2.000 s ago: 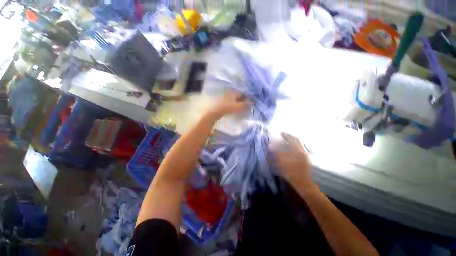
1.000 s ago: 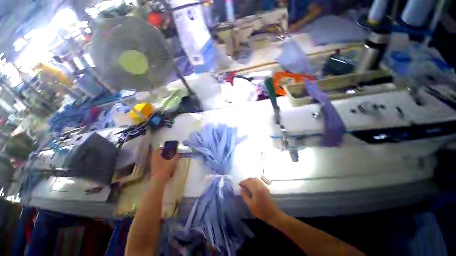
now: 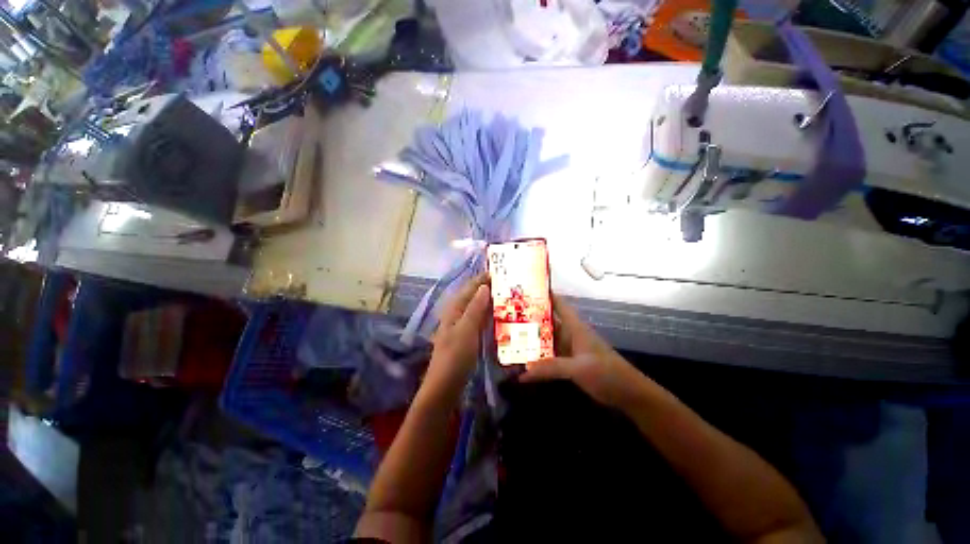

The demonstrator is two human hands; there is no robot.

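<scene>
A mobile phone [image 3: 519, 303] with a bright orange-red lit screen is held upright over the table's front edge. My left hand [image 3: 463, 324] grips its left side. My right hand [image 3: 580, 345] holds its lower right side, with the thumb near the bottom of the screen. A bundle of blue-grey narrow strips [image 3: 484, 165] lies on the white table just beyond the phone. Its strips fan out at the top and are tied in the middle. Its lower strips hang over the table edge, partly hidden by the phone and my left hand.
The white sewing machine [image 3: 766, 149] stands at the right, with a purple strip [image 3: 832, 128] hanging over it. A grey box [image 3: 181, 159] and a pale tray [image 3: 279, 170] are at the left. A blue basket [image 3: 279, 372] is below the table, left of my arms.
The phone has moved from my left hand's side of the bundle to between both hands, and its screen is now lit. My right hand has taken hold of it. The view has tilted down.
</scene>
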